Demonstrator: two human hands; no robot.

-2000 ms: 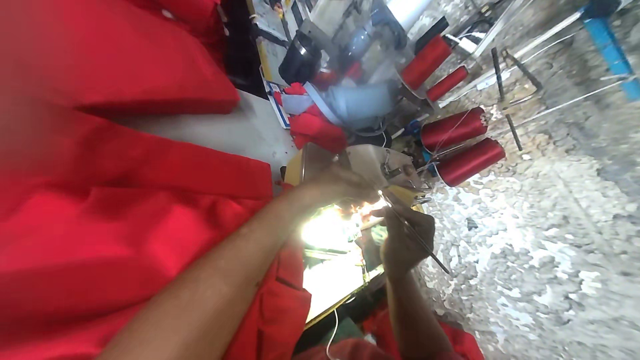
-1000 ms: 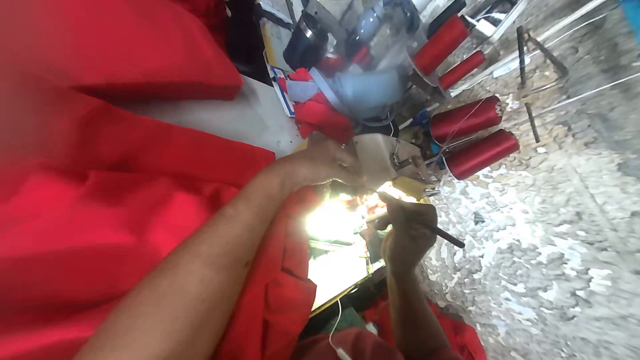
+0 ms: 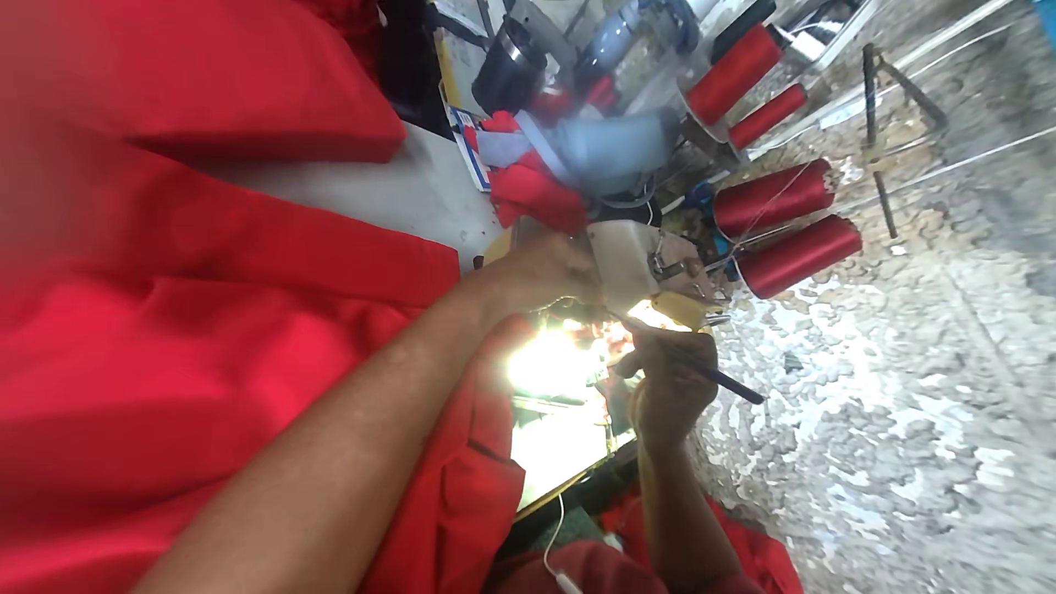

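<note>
My left hand (image 3: pixel 549 268) rests at the side of the pale sewing machine head (image 3: pixel 623 264); its fingertips are partly hidden. Just below the machine head, my right hand (image 3: pixel 672 375) grips a slim dark tool (image 3: pixel 738 386), whose back end sticks out toward the wall. The tool's tip is lost in the glare by the machine's thread and needle area, so its kind cannot be told. A very bright light (image 3: pixel 553 363) washes out the work surface between the hands. Red fabric (image 3: pixel 487 478) lies under and beside my left forearm.
Red thread cones (image 3: pixel 775 198) stand beyond the machine, near a rough, peeling wall (image 3: pixel 874 396). Large red fabric pieces (image 3: pixel 206 330) cover the left side. A dark cup (image 3: pixel 509 66), a translucent blue-grey container (image 3: pixel 615 148) and red scraps (image 3: pixel 536 194) lie behind the machine. A white cable (image 3: pixel 554 532) hangs below.
My left hand has shifted up along the machine head since two seconds ago. The tool in my right hand has turned, and its back end now points less steeply downward.
</note>
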